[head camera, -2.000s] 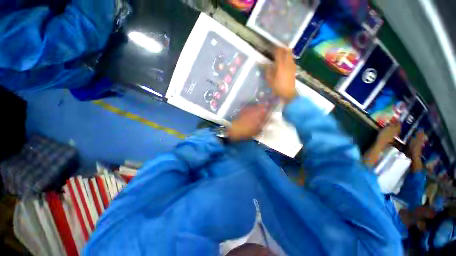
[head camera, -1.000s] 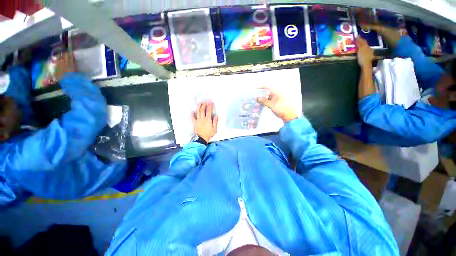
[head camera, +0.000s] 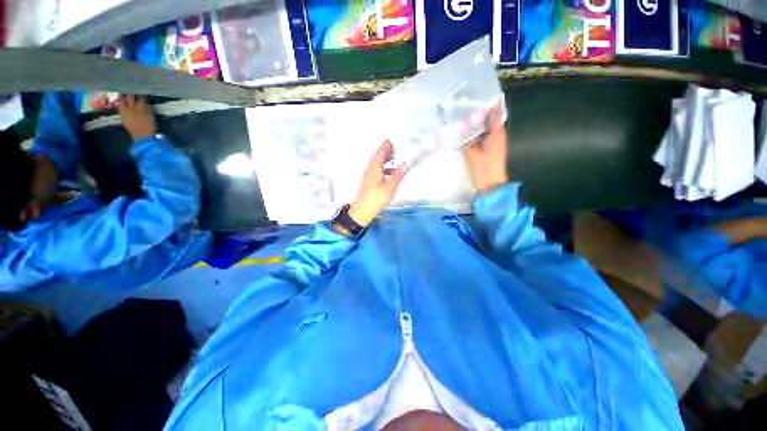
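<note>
A white foam tray (head camera: 349, 118) lies on the dark green bench in front of me. A grey sleeved tablet with reddish print (head camera: 446, 105) is raised above the tray's right part, tilted. My left hand (head camera: 380, 181) holds its lower left corner; a dark watch is on that wrist. My right hand (head camera: 489, 153) holds its right edge. Another grey printed tablet (head camera: 309, 160) lies in the tray's left recess.
Box bases and colourful lids (head camera: 357, 23) stand in a row on the conveyor beyond the bench edge. White cards (head camera: 711, 145) lie at right. A neighbour's blue sleeve (head camera: 160, 189) is at left. Cartons (head camera: 618, 261) stand below right.
The right tablet has left its recess and is now in both hands above the tray. My left hand has moved right from the tray's left part. The neighbour's hands have left the white cards.
</note>
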